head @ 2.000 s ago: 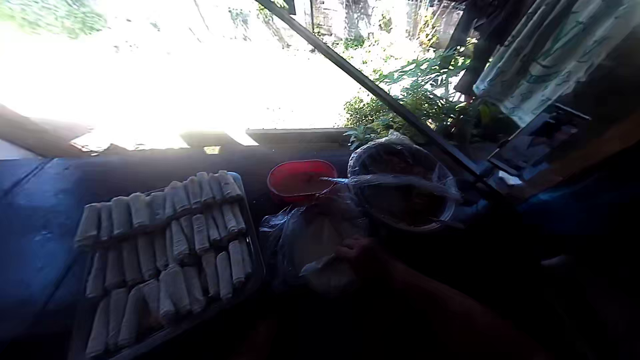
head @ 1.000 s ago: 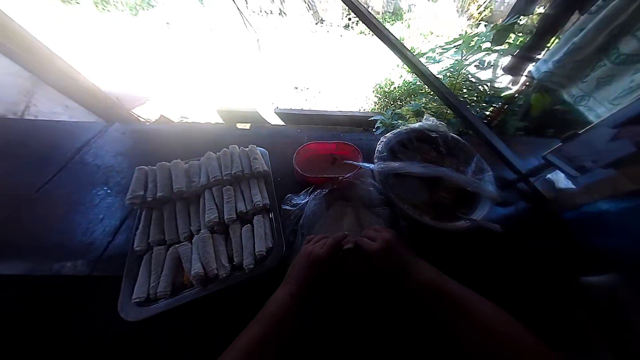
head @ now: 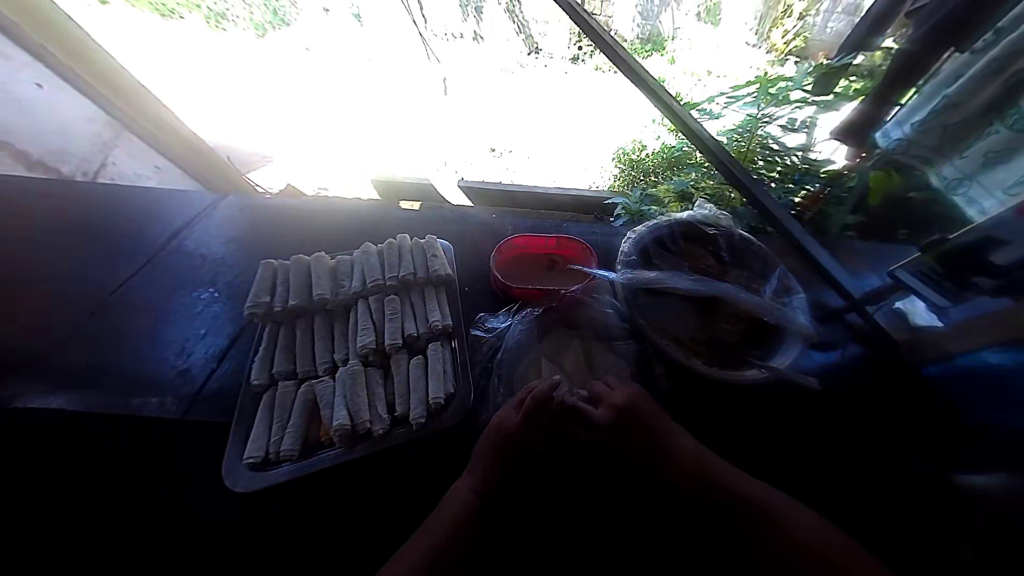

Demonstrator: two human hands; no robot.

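My left hand (head: 520, 416) and my right hand (head: 620, 408) are close together at the near edge of a clear plastic bag (head: 512, 360). Pale wrapper sheets (head: 572, 356) lie in or on the bag, just beyond my fingers. Both hands have curled fingers at a pale bit of wrapper or plastic between them; deep shadow hides exactly what each one grips. To the left, a metal tray (head: 462, 336) bears several rows of pale rolls (head: 368, 332), stacked in places. Behind the bag stands a red oval tub (head: 512, 290) with a liquid in it.
At the right is a round basin (head: 720, 374) holding dark filling, partly covered by plastic film, with a utensil handle (head: 788, 376) at its near rim. A dark tiled counter (head: 160, 296) extends left. A slanting bar (head: 680, 112) crosses in front of green plants (head: 752, 128).
My left hand, not discernible two seconds ago, has come in beside my right hand at the bag's near edge. The view has shifted.
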